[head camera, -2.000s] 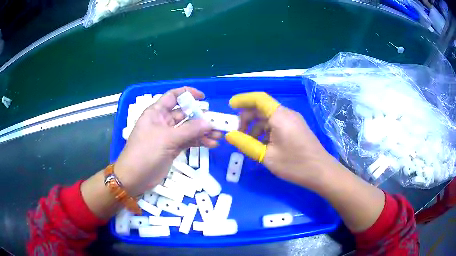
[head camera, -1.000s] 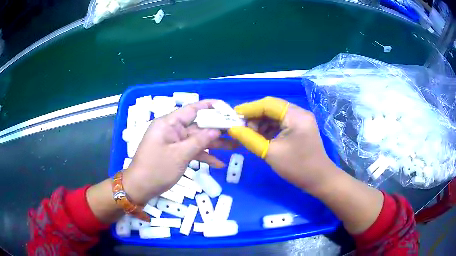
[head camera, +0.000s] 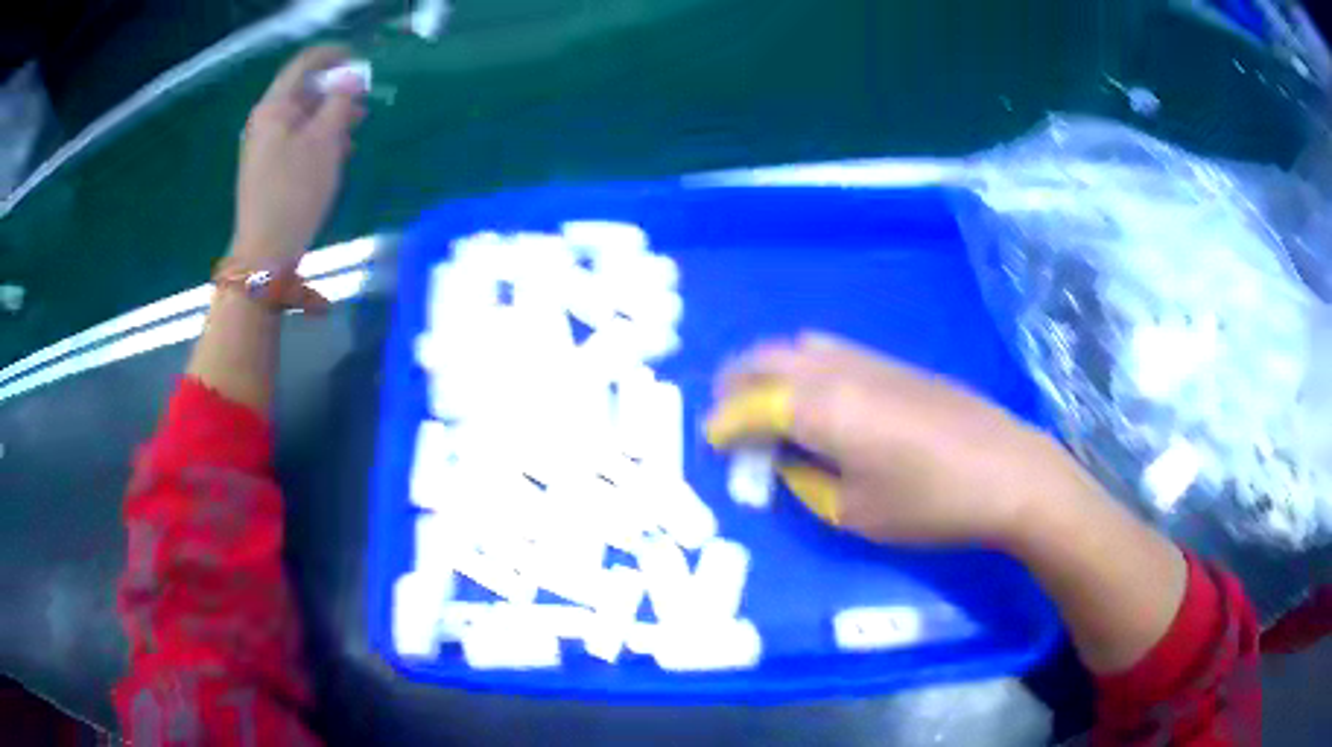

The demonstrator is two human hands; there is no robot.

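Note:
My left hand (head camera: pixel 300 146) is stretched over the green belt at the upper left, its fingers closed on a small white unit (head camera: pixel 345 78). My right hand (head camera: pixel 862 438), with yellow finger cots on thumb and index finger, is low over the blue tray (head camera: pixel 862 215). A white cover plate (head camera: pixel 752 477) lies between its cotted fingers; blur hides whether they grip it. Many white cover plates (head camera: pixel 511 365) are heaped in the tray's left half, and one lies apart (head camera: pixel 877 628) at the lower right of the tray.
The green conveyor belt (head camera: pixel 657 95) curves behind the tray, with small white units on it at the top left (head camera: pixel 427 18) and right (head camera: pixel 1142 101). A clear parts bag (head camera: pixel 1198 321) full of white pieces stands right of the tray, overlapping its corner.
My hands have parted. My left hand has moved up and left over the belt with a white unit. My right hand has come down to the plate in the tray. The view has shifted.

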